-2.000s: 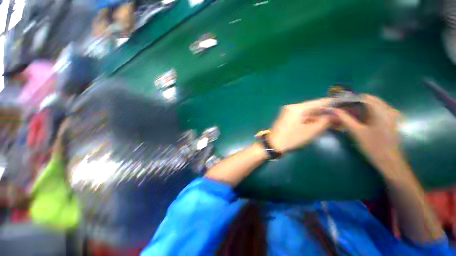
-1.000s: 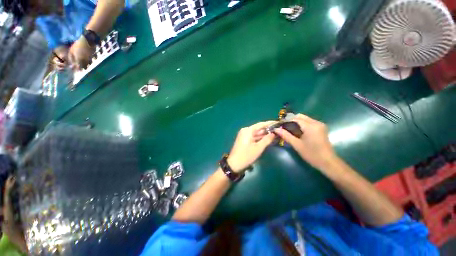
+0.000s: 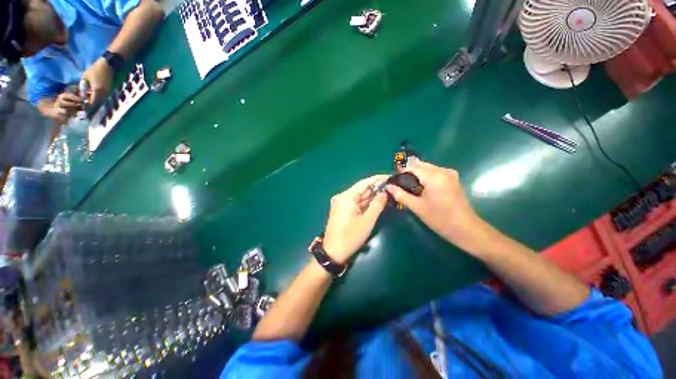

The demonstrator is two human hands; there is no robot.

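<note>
My left hand [image 3: 351,220] and my right hand [image 3: 443,200] meet above the green bench, fingertips close together. My right hand holds a dark rounded housing [image 3: 407,183] between thumb and fingers. The left fingertips pinch a small silvery part [image 3: 380,188] against its left side. An orange-gold and black flex part [image 3: 401,158] sticks out beyond the fingers; whether it is joined to the housing I cannot tell. A loose pile of square silver-and-dark modules [image 3: 243,280] lies left of my left forearm.
Clear blister tray [image 3: 126,252] at left, tweezers [image 3: 539,133] at right, fan [image 3: 585,29] and metal fixture [image 3: 456,68] at upper right. Red bin [image 3: 593,255] with black parts at lower right. Single modules [image 3: 178,158] lie along the bench. Another worker [image 3: 96,37] sits at upper left near a white sheet [image 3: 204,44].
The camera view has shifted and sharpened since the blurred first frame. Both hands stay together around the dark housing, with little change in grip.
</note>
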